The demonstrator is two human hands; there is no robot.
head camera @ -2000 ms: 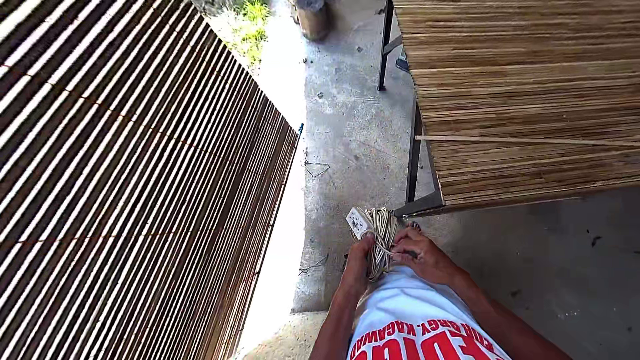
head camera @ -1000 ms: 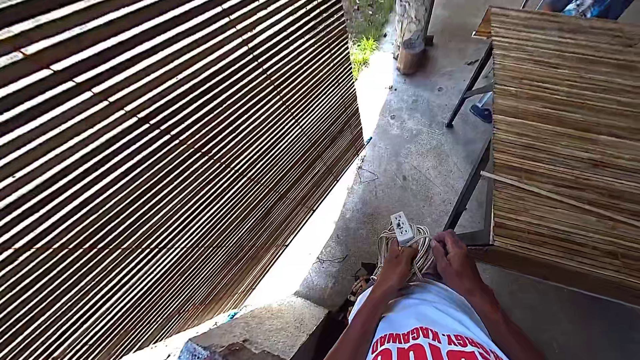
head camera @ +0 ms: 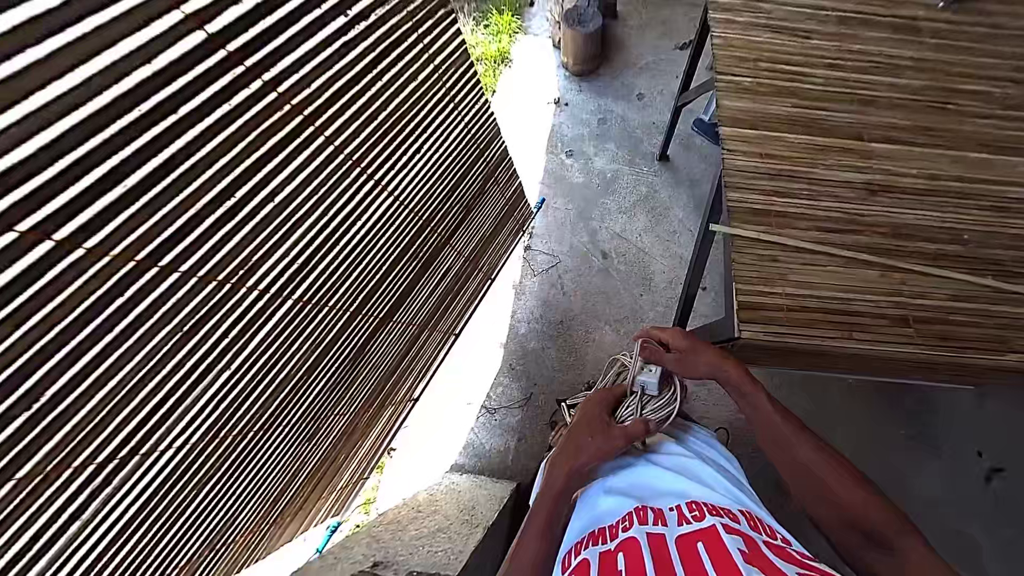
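A coiled white electrical cord [head camera: 661, 406] is held in front of my shirt, with a white outlet block [head camera: 648, 379] lying on top of the loops. My left hand [head camera: 602, 432] grips the near left side of the coil, its thumb across the loops. At the far side of the bundle my right hand [head camera: 677, 352] has its fingers on the cord just beyond the outlet block. Part of the coil is hidden behind my left hand.
Slatted blind [head camera: 264, 240] hangs at the left. To the right, thin wooden or bamboo slats [head camera: 864, 176] cover a metal-legged table [head camera: 686, 88], with a loose strip [head camera: 864, 260] on top. Wooden post [head camera: 582, 40] stands ahead; concrete ledge [head camera: 424, 524] is near. Part of a person's shoe [head camera: 706, 130] shows beyond the table leg.
The outlet block stood up beyond my left hand; now it lies over the coil. My right hand has moved from the coil's right side to its far side.
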